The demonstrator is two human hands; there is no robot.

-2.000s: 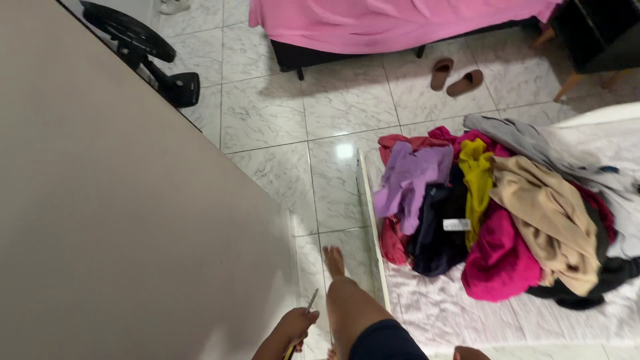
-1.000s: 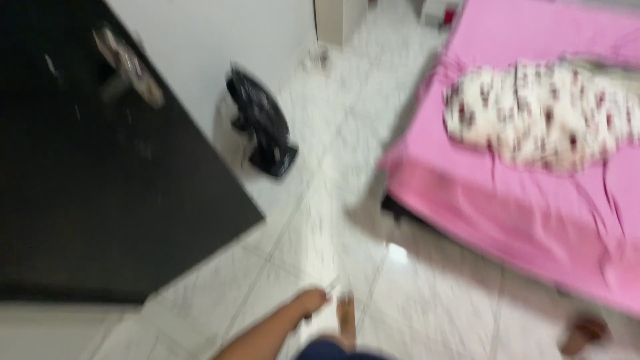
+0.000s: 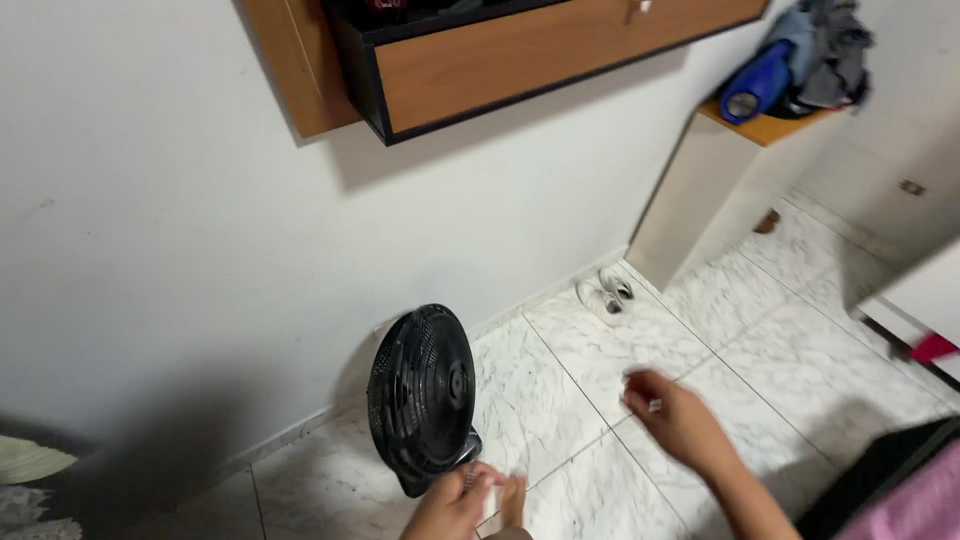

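Note:
My left hand (image 3: 454, 501) is low in the middle of the head view, its fingers closed around a small thin object that is too blurred to name. Just beyond it a black fan (image 3: 424, 390) stands on the floor by the wall. My right hand (image 3: 671, 416) hangs over the tiles to the right of the fan, with its fingers curled; a small pale spot shows at the fingers, and whether it holds anything is not clear. Part of my bare foot (image 3: 513, 499) shows beside my left hand.
A wall-mounted wooden drawer unit (image 3: 562, 71) juts out above. White shoes (image 3: 606, 292) lie by the wall, near a cabinet (image 3: 697, 195) with a blue cylindrical object (image 3: 757, 82) and clothes on top. A pink-covered bed edge (image 3: 907, 495) is at the lower right.
The view has swung from the clothes pile, past the pink bed, to the wall and fan. My right hand now shows in full, raised over the floor.

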